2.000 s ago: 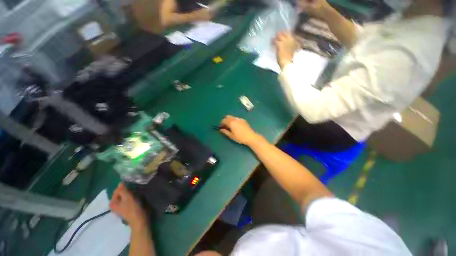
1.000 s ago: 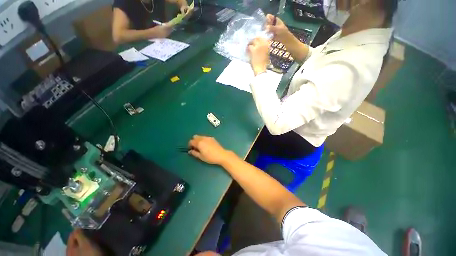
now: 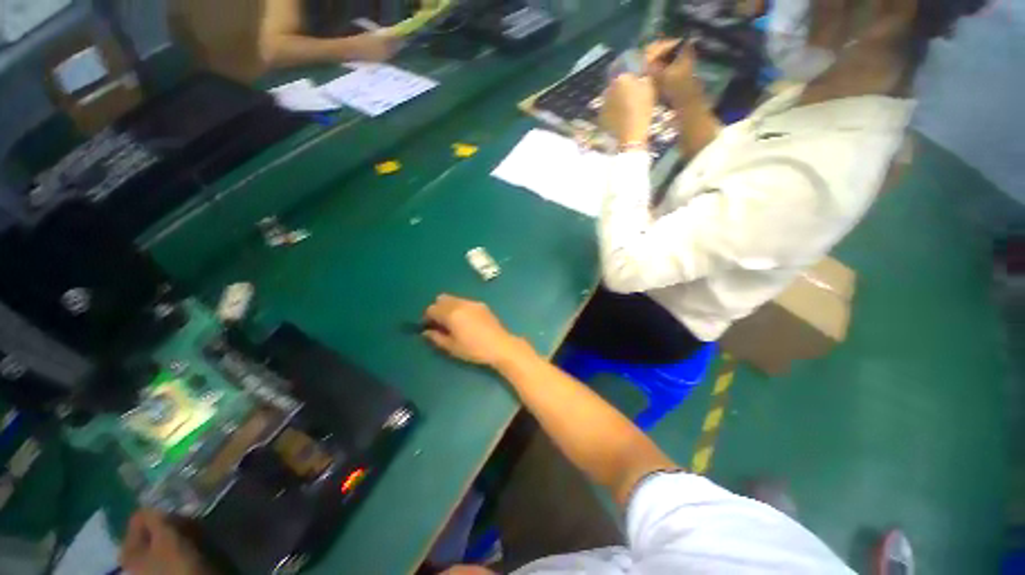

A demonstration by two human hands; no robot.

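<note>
The test fixture's black base [image 3: 337, 393] stands on the bench at the lower left, with a blurred red display [image 3: 354, 481] on its front and a brass-coloured nest [image 3: 304, 454] in the middle. The green press head [image 3: 171, 420] is brightly lit beside the nest. My right hand [image 3: 466, 331] rests on the bench right of the base, fingers curled at a thin dark stick, likely tweezers [image 3: 418, 327]. My left hand [image 3: 157, 548] is at the lower left edge beside the fixture, blurred and partly cut off. A pale module [image 3: 482, 264] lies beyond my right hand.
More modules lie behind the fixture [image 3: 235, 302] and farther back [image 3: 281, 233]. A seated co-worker in a cream top [image 3: 747, 213] works at the right over a dark tray [image 3: 579, 101] and white paper [image 3: 553, 169]. Another person's arm [image 3: 326, 47] is across the bench.
The view has shifted, bringing the fixture lower and left in the picture. The co-worker's plastic bag no longer shows over the tray. My right hand stays at the dark stick.
</note>
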